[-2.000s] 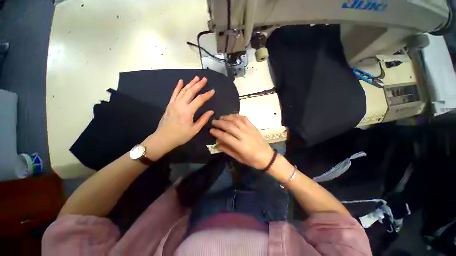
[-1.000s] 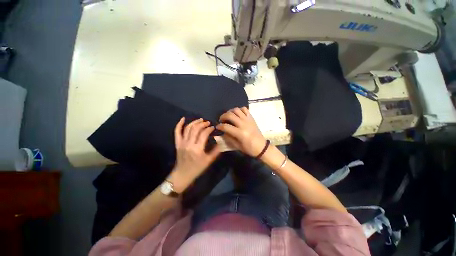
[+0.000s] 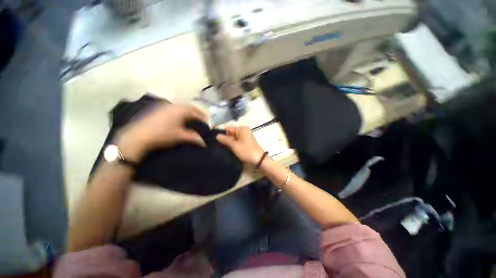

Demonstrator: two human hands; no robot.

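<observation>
A black garment panel [image 3: 190, 168] lies bunched on the table left of and in front of the needle, its rounded end near the front edge. My left hand [image 3: 166, 126] is blurred and grips the panel's upper part. My right hand [image 3: 241, 144] pinches the cloth's edge between thumb and fingers, just in front of the presser foot [image 3: 235, 106]. The cloth edge between my hands is raised. Whether it touches the foot cannot be told.
The cream sewing machine [image 3: 304, 40] spans the top. A stack of black cut pieces [image 3: 312, 111] lies right of the needle, with blue snips [image 3: 352, 89] beyond it. Dark cloth with white strips [image 3: 391, 179] is at the right. A cable [image 3: 81, 59] lies at upper left.
The panel has been turned and gathered; its rounded end now points toward the front edge. My left hand has moved up and left, and both hands are nearer the needle. The view has tilted.
</observation>
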